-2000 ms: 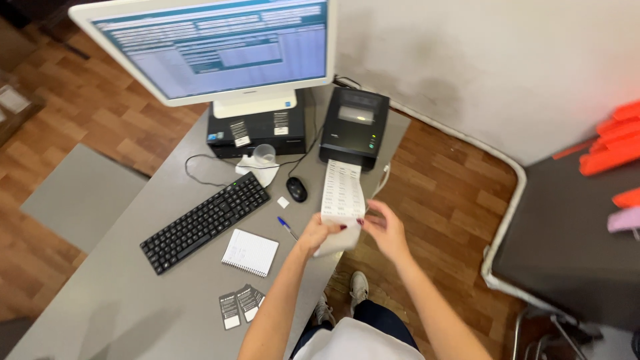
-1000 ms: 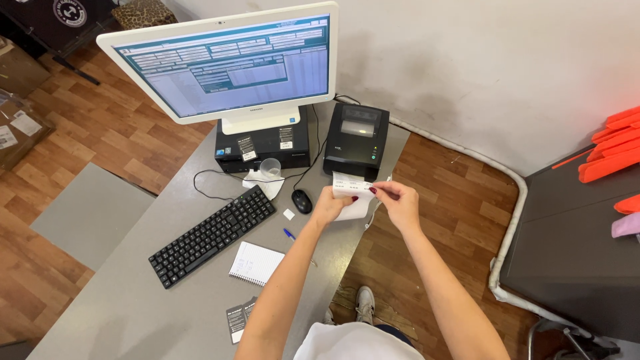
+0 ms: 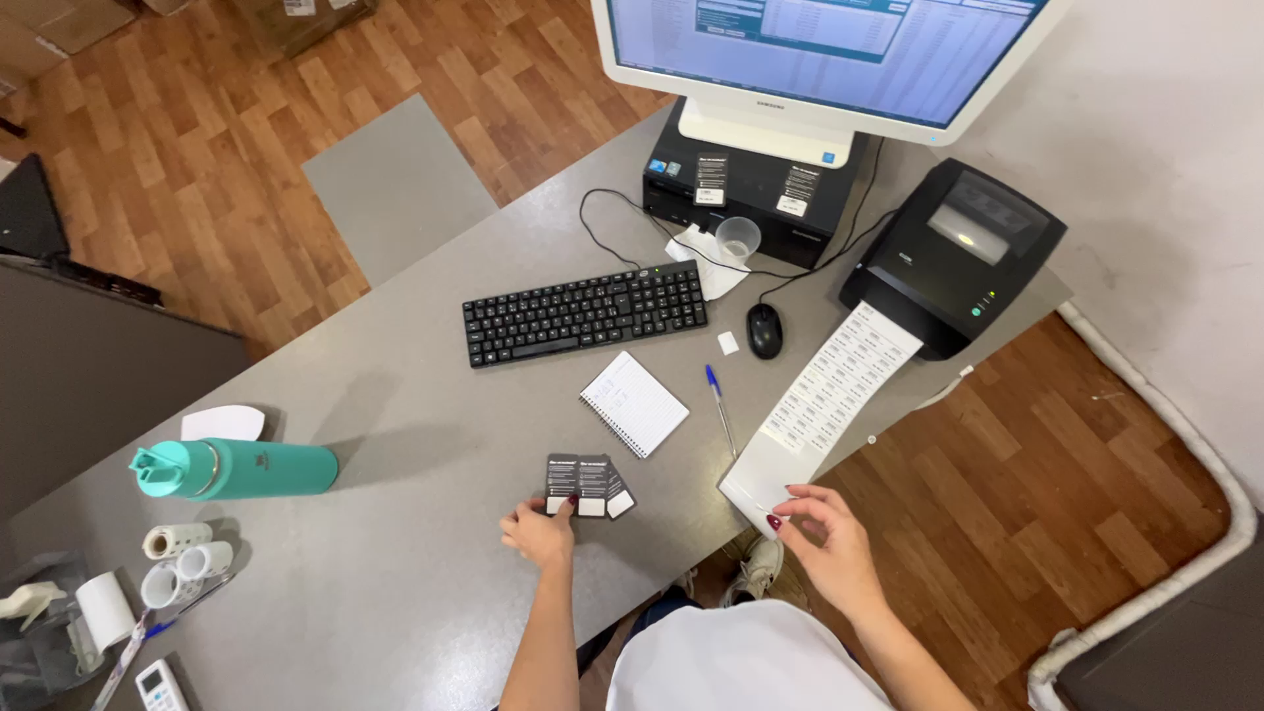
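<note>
My left hand (image 3: 541, 528) rests on the grey desk with its fingers on the leftmost of several black printed cards (image 3: 592, 484); whether it grips the card I cannot tell. Near the end of the label strip (image 3: 839, 380), my right hand (image 3: 825, 538) holds something small and pale, perhaps a label, between thumb and finger. The strip runs from the black label printer (image 3: 958, 257) down to the desk's front edge. A blue-capped pen (image 3: 720, 405) lies left of the strip, and a spiral notepad (image 3: 635, 403) lies above the cards.
The black keyboard (image 3: 586, 313), mouse (image 3: 763, 331) and plastic cup (image 3: 738, 237) are farther back. A monitor (image 3: 770, 109) stands on a computer case (image 3: 750, 197) bearing two cards. At left are a teal bottle (image 3: 262, 468), label rolls (image 3: 178, 540) and a remote control (image 3: 161, 685).
My left hand has moved from the label strip to the black cards. My right hand has come back from the printer toward the desk's front edge. The view has shifted left.
</note>
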